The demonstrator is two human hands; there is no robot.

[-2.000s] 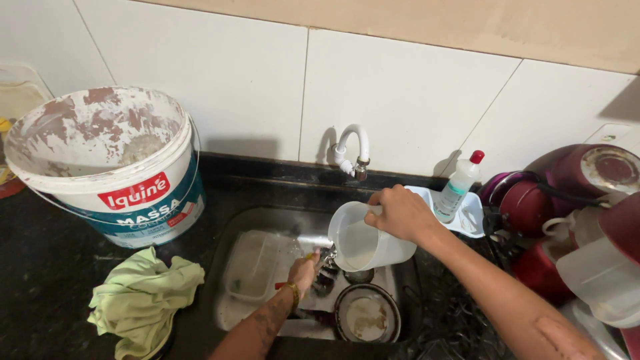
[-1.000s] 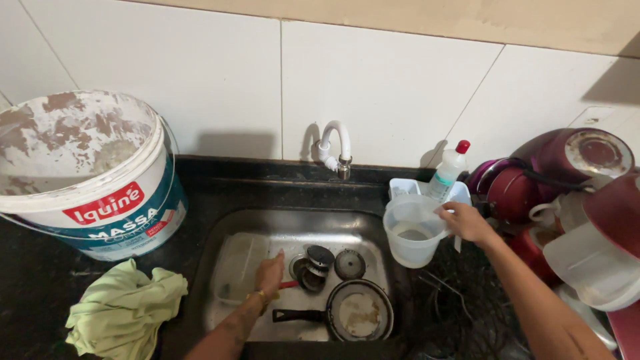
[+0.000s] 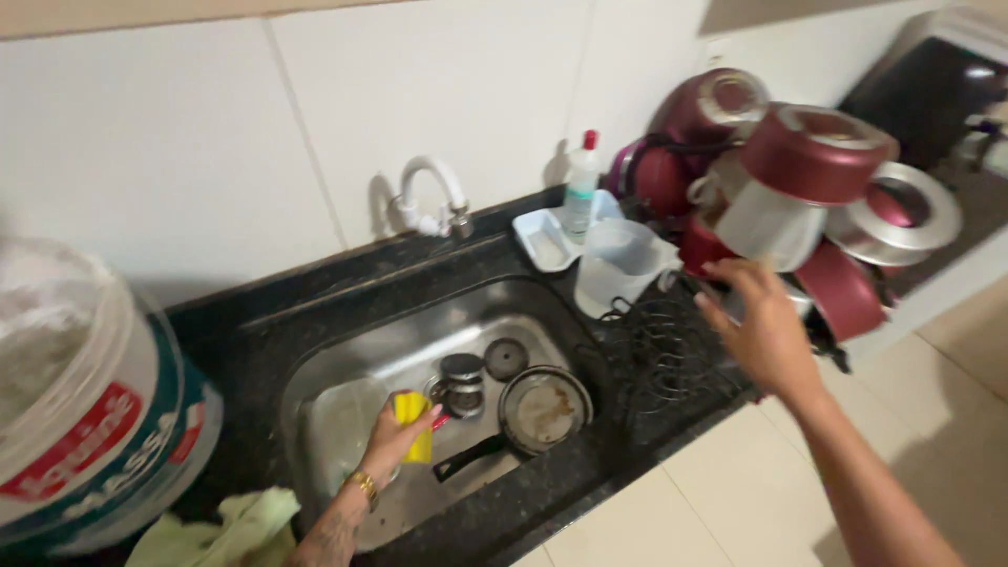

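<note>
My left hand (image 3: 394, 437) is over the steel sink (image 3: 386, 335), closed on a yellow sponge (image 3: 415, 425). Beneath and beside it lie a clear plastic container (image 3: 339, 421), dark stove burner parts (image 3: 463, 378) and a small frying pan (image 3: 545, 411) with a black handle. My right hand (image 3: 760, 327), slightly blurred, is raised with fingers apart and nothing in it, over the right counter near black wire grates (image 3: 665, 354). A translucent plastic jug (image 3: 618, 264) stands on the counter to its left, beside a bottle with a red cap (image 3: 581, 189) on a light tray (image 3: 543, 240).
A white faucet (image 3: 431, 197) rises behind the sink. Red pots (image 3: 819, 150) and a lidded pan (image 3: 902, 213) are piled at the right. A large plastic bucket (image 3: 94, 409) and a green cloth (image 3: 228, 531) sit at the left. The counter edge drops to a tiled floor (image 3: 622, 504).
My right hand has let go of the jug, which stands on the counter now. My left hand has lifted a yellow sponge in the sink. The view has swung to the right.
</note>
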